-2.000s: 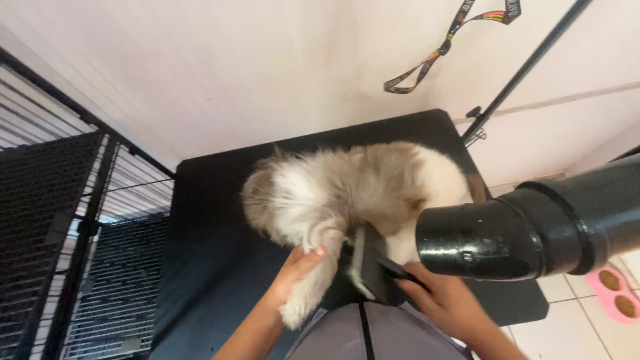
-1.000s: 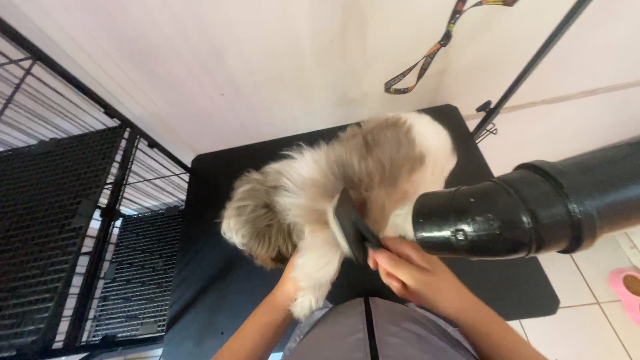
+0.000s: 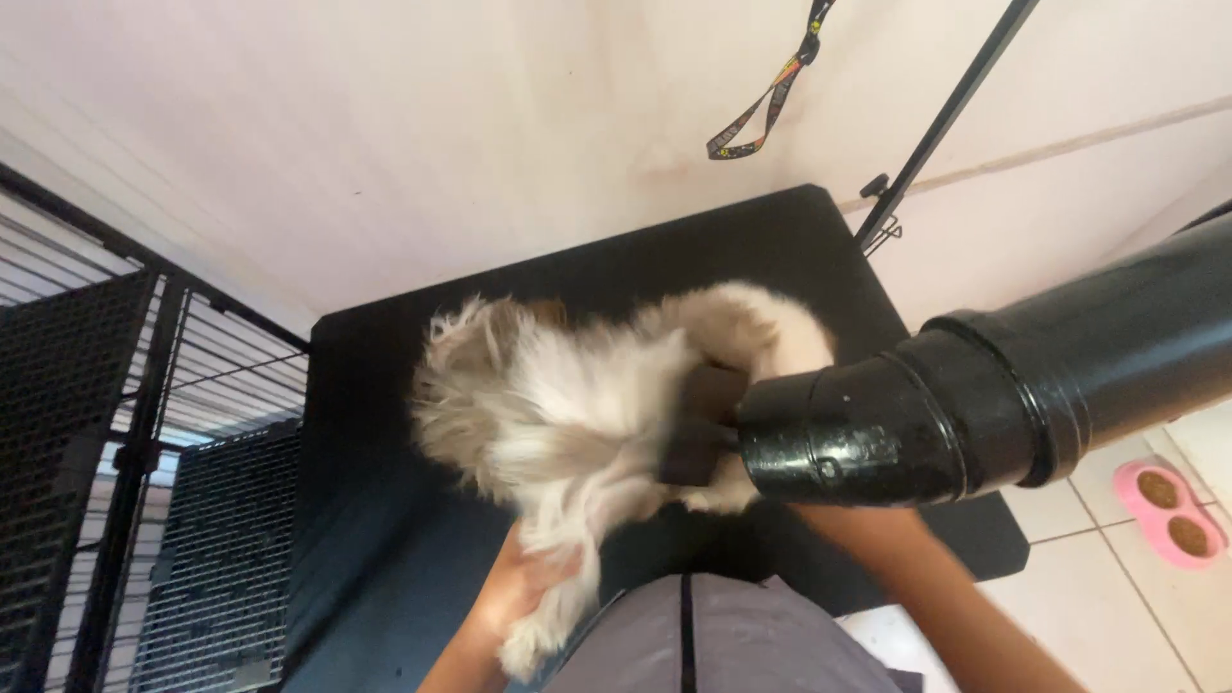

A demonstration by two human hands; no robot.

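Note:
A long-haired dog [image 3: 587, 395] with white and grey-brown fur is on a black grooming table [image 3: 385, 539], its head toward the left. My left hand [image 3: 534, 577] is closed around one front leg, whose paw hangs past my fingers. The dark, blurred head of a slicker brush [image 3: 688, 452] is against the fur on the dog's side. The black dryer nozzle [image 3: 837, 433] covers my right hand and the brush handle; only my right forearm shows below it. Fur on the head and shoulder is blown outward.
A black wire cage [image 3: 221, 539] stands along the left side of the table. A patterned grooming loop [image 3: 760, 120] hangs before the wall, near a black metal arm [image 3: 943, 120] at the table's back right corner. A pink double bowl [image 3: 1169, 510] holding kibble is on the tiled floor.
My right hand, seen holding the brush a second ago, has passed behind the dryer nozzle. The dog's head has lifted from its lowered position. My left hand stays at the front leg.

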